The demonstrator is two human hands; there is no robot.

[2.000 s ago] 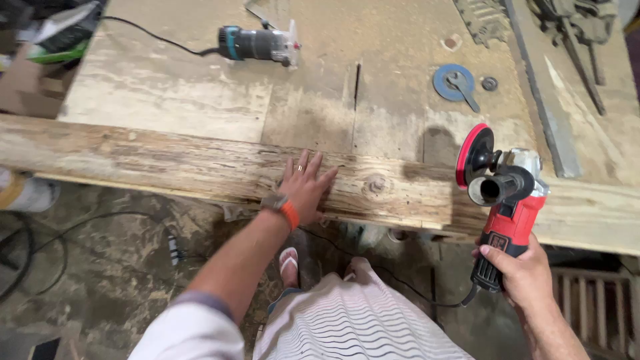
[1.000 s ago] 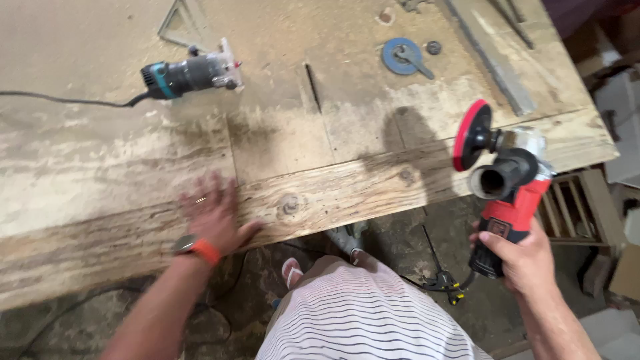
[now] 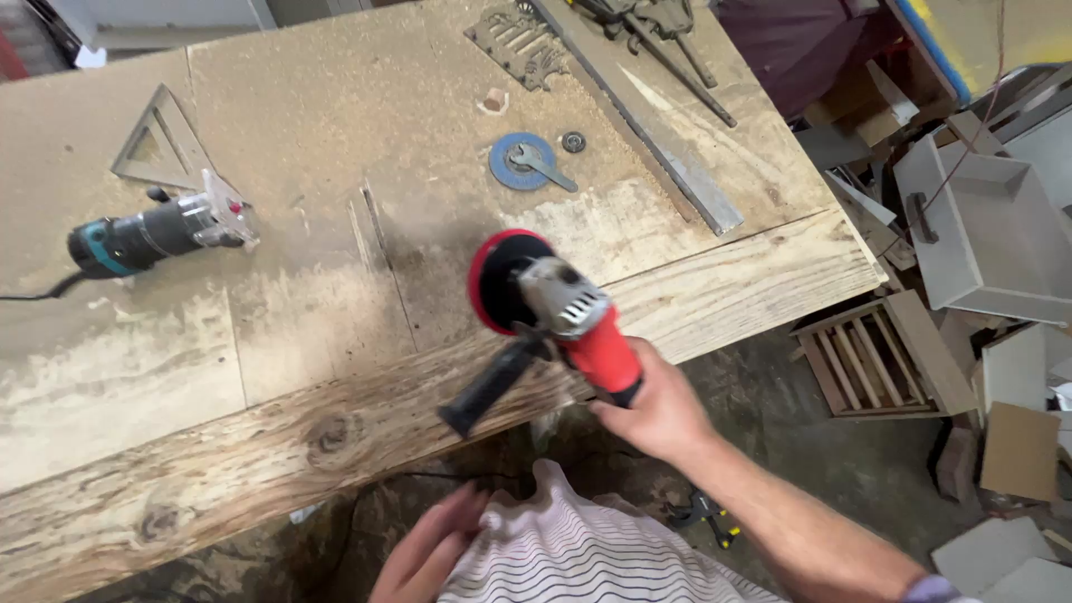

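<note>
My right hand [image 3: 657, 406] grips the rear of a red angle grinder [image 3: 578, 327] fitted with a black and red backing pad and a black side handle. The grinder is over the front part of the wooden workbench [image 3: 318, 310]. Along the bench's front edge runs a knotty wooden board [image 3: 243, 461]. My left hand [image 3: 435, 536] is blurred, below the board's edge and beside the striped shirt; whether it touches the cloth cannot be told. Behind the grinder, a flat pin spanner [image 3: 544, 167] lies on a blue disc [image 3: 507, 163], and a small round nut [image 3: 574, 141] is beside them.
A black and teal trim router [image 3: 146, 239] lies at left by a metal triangle square [image 3: 167, 142]. A long metal bar [image 3: 670, 159], clamps [image 3: 662, 50] and a toothed metal piece [image 3: 519, 46] lie at the back right. Drawers [image 3: 980, 226] and a slatted wooden crate [image 3: 875, 360] stand right of the bench.
My left hand has left the board and is now near the shirt. My right hand has brought the grinder from beyond the front edge at right to over the bench, with the pad turned.
</note>
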